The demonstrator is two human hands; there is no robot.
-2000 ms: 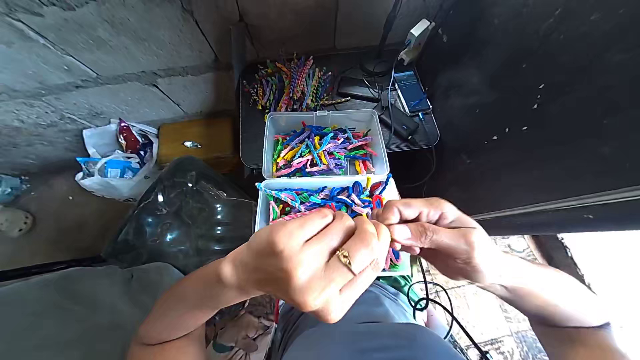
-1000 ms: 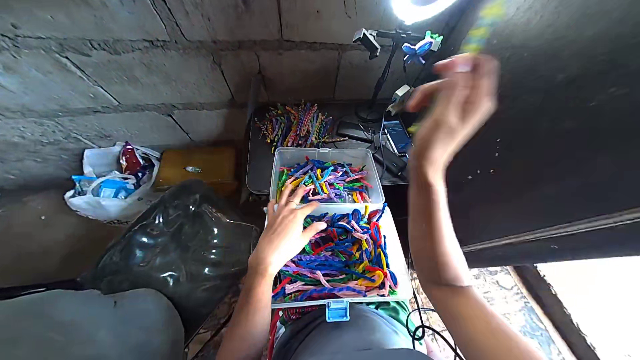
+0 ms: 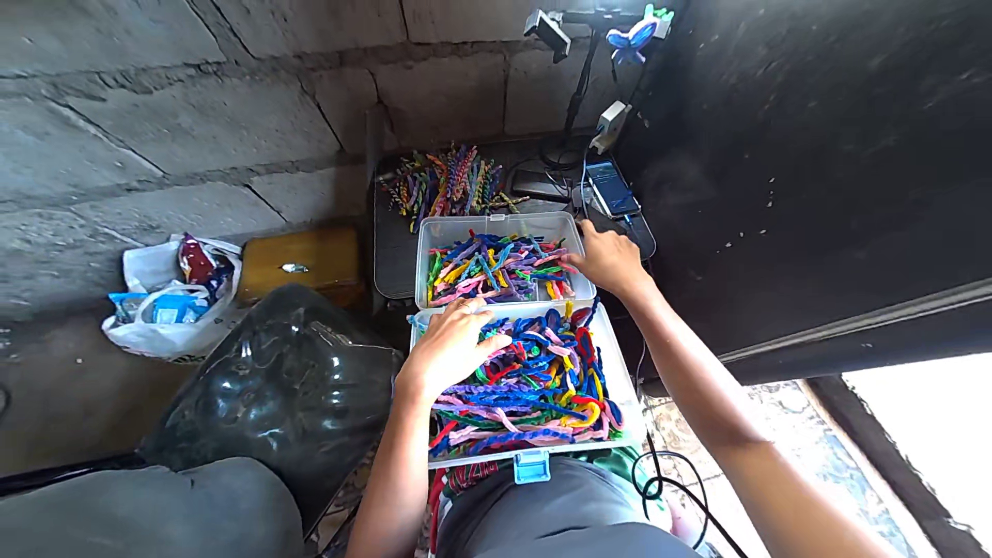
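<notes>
An open clear plastic case lies across my lap. Its lower tray (image 3: 626, 372) is full of multicoloured fuzzy pipe-cleaner pieces (image 3: 527, 387). Shorter pieces (image 3: 484, 267) fill the lid part (image 3: 422, 267) behind it. My left hand (image 3: 457, 341), with a ring on one finger, rests palm down, fingers spread, over the tray's left side near the hinge edge. At the right rim of the lid part is my right hand (image 3: 610, 256), its fingertips at the rim and over the pieces there. Neither hand shows anything gripped.
A black table (image 3: 395, 267) behind bears a pile of twisted pipe cleaners (image 3: 449, 182), a phone (image 3: 612, 188) and cables. A stand (image 3: 580, 85) rises there, with a blue butterfly shape (image 3: 632, 39). Left are a black plastic bag (image 3: 287, 387), a white bag (image 3: 167, 333) and a brown box (image 3: 302, 260). A cord (image 3: 659, 484) loops at right.
My hands were together over the tray two seconds ago. My right hand was then raised high with a blurred yellow-green piece, and has come down to the lid part. My left hand stays over the case.
</notes>
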